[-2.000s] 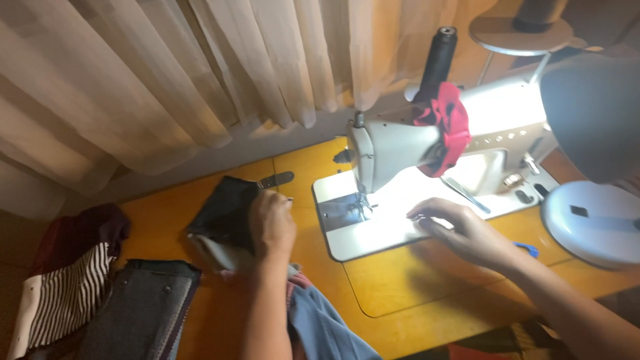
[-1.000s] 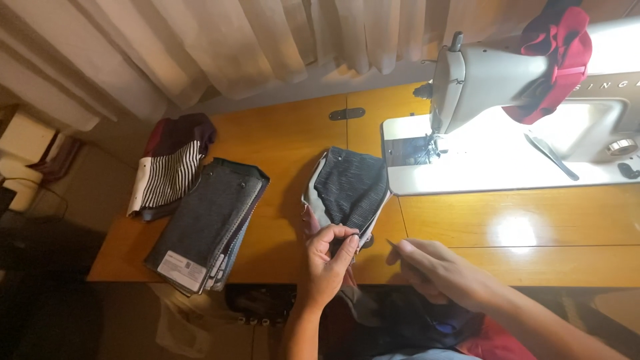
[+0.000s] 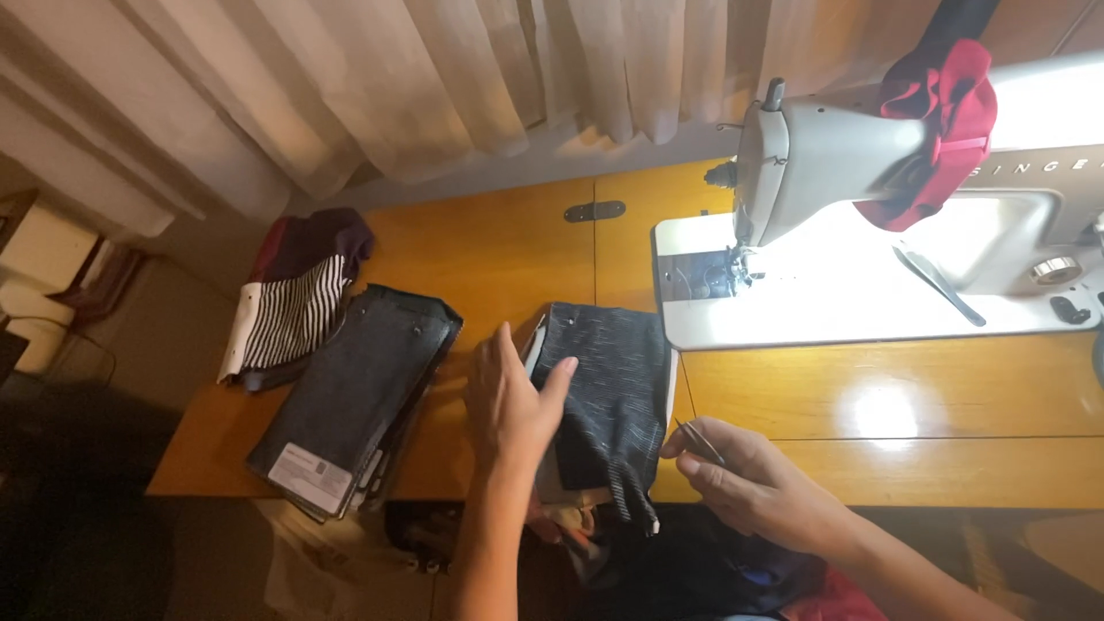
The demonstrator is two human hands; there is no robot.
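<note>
My left hand (image 3: 516, 405) rests with fingers apart at the left edge of a dark, white-flecked fabric piece (image 3: 604, 371), which lies on the wooden sewing table (image 3: 509, 233). Between the thumb and fingers of my right hand (image 3: 750, 483) is a small pointed metal tool (image 3: 700, 442), perhaps snips; it is just right of the fabric. The fabric's lower end is folded and hangs toward the table's front edge, over other cloth. A Singer sewing machine (image 3: 828, 164) stands at the upper right, with a red scrunchie (image 3: 957, 138) round its arm and metal tweezers (image 3: 940, 283) on its lit bed.
Left of my left hand lies a stack of dark fabric samples (image 3: 362, 379) with a printed label. Behind it is a striped and maroon fabric bundle (image 3: 297, 302). A pale curtain (image 3: 448, 78) hangs along the back. A metal hinge plate (image 3: 594, 211) sits in the tabletop.
My left hand, pinching the fabric's lower edge a second ago, is now spread at its left side. The fabric's near end has flopped down. The view has shifted left since the first frame.
</note>
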